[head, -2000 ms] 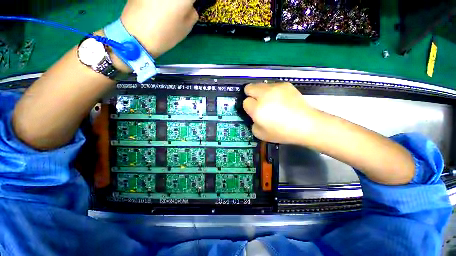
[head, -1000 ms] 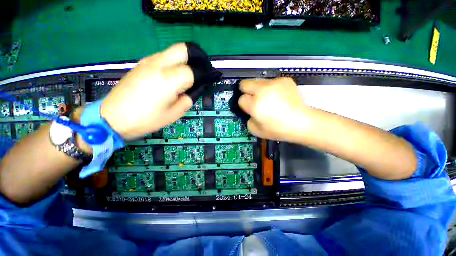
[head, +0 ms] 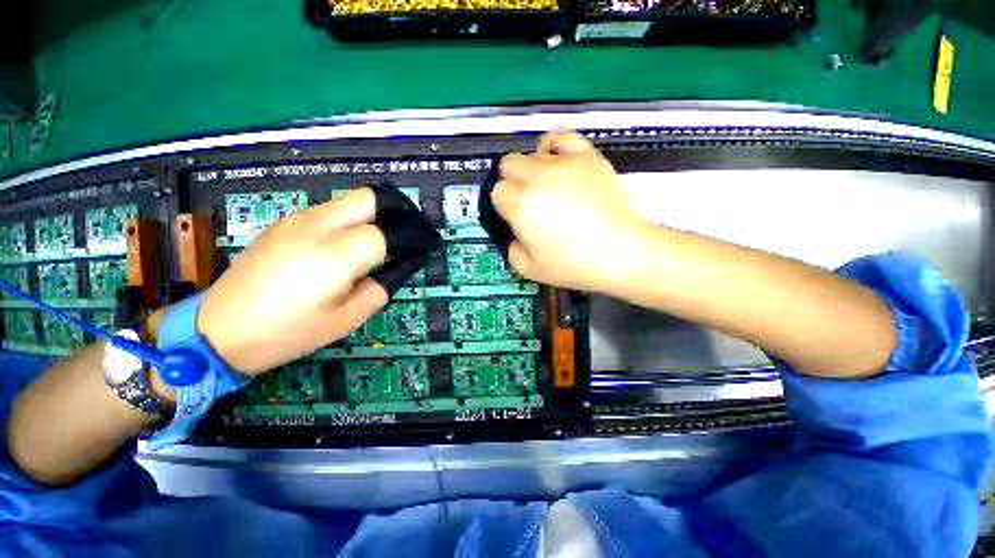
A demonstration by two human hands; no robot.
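Note:
A black carrier pallet (head: 327, 425) lies on the conveyor and holds rows of green circuit boards (head: 493, 320), with white print along its edges. My left hand (head: 316, 267), with black coverings on some fingers, is over the left and middle boards. Its fingertips point right and are hidden by the covering. My right hand (head: 562, 213), also with a black covering, is at the pallet's top right board, fingers curled. I cannot tell whether either hand holds a component.
A second pallet (head: 76, 283) touches the left side. Bins of yellow components (head: 447, 7) and dark components (head: 698, 9) stand beyond on the green mat (head: 218, 76). A yellow strip (head: 943, 74) is at far right. Conveyor rails (head: 698, 410) run right.
My left hand has come back from the component bins to the boards. My right hand stays near the top right board. The second pallet has come into view at left.

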